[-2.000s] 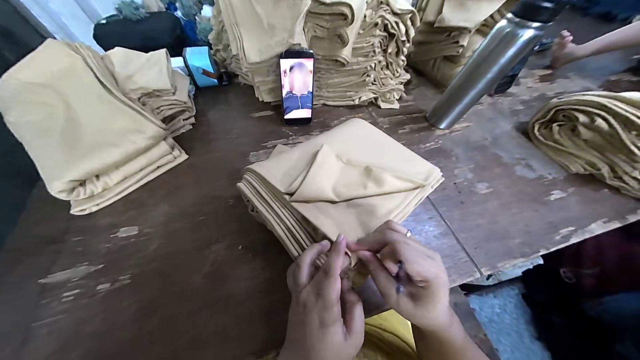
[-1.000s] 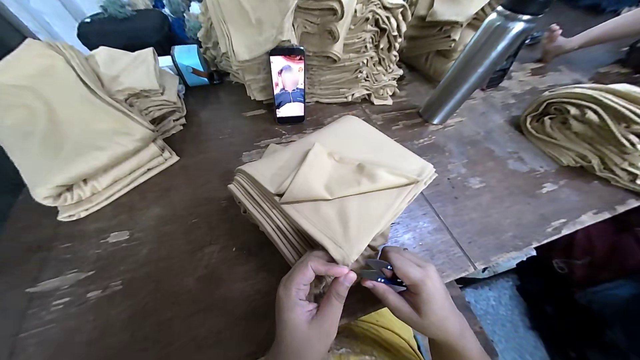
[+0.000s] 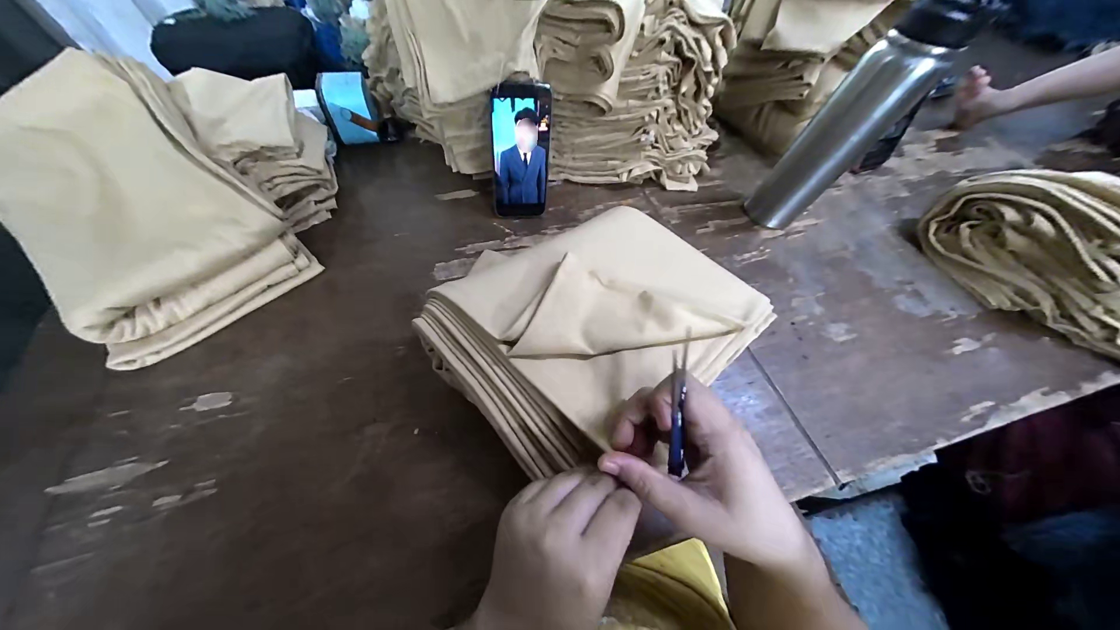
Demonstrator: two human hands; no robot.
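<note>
A stack of folded tan fabric pieces [image 3: 542, 367] lies on the worn wooden table, its near corner at my hands. My left hand [image 3: 569, 542] is closed at that corner; what its fingers pinch is hidden. Touching it, my right hand [image 3: 700, 472] holds small thread snips [image 3: 678, 420], dark-handled, with the blades pointing up and away from me. The thumb and index finger of my right hand meet at the fabric's corner. Yellow cloth [image 3: 674, 586] shows below my hands.
Beyond the stack, a phone [image 3: 521, 149] stands upright against piled tan fabric [image 3: 630, 96]. A steel bottle [image 3: 853, 131] stands right of it. More folded fabric lies at left [image 3: 140, 201] and right [image 3: 1032, 245]. Another person's hand [image 3: 980, 96] rests at the far right.
The snips have turned from lying crosswise between my hands to pointing up in my right hand. My left hand has closed and turned its back upward. The picture on the phone differs.
</note>
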